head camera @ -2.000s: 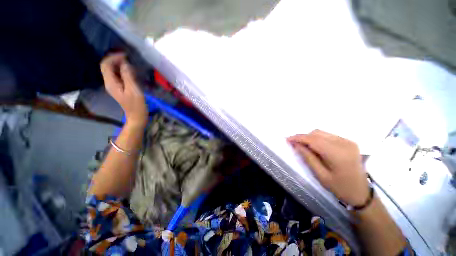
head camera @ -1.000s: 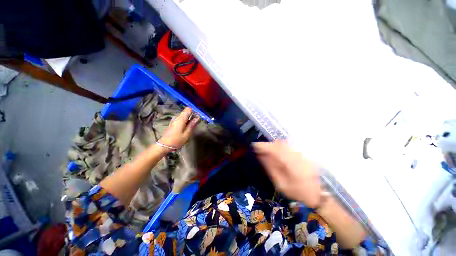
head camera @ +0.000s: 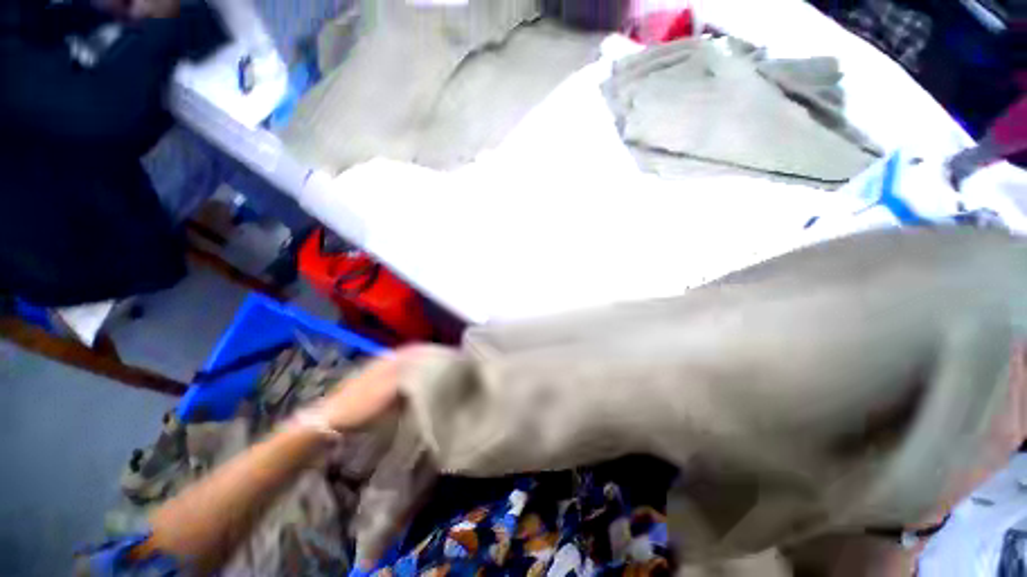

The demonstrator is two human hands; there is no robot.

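A large olive-khaki garment piece (head camera: pixel 698 383) is stretched across the front of the view, over the table's front edge and above my lap, blurred by motion. My left hand (head camera: pixel 383 389) grips its left end, with the fingertips partly hidden in the cloth. My right hand is hidden by the cloth; only a strip of skin shows at the far right edge, and I cannot tell whether it is hand or forearm. More olive cloth (head camera: pixel 270 451) lies heaped in and over the blue bin (head camera: pixel 242 338) below my left arm.
The white table (head camera: pixel 484 225) holds olive cloth at its back left (head camera: pixel 417 101) and a folded olive piece (head camera: pixel 732 118) farther right. A blue-striped white machine part (head camera: pixel 895 192) is at right. A red object (head camera: pixel 360 287) sits under the table. Another person's dark clothing (head camera: pixel 85 169) shows at upper left.
The garment piece now spans the view, raised from the bin side. My left hand has closed on its end. My right hand has moved right behind the cloth, and the view has shifted.
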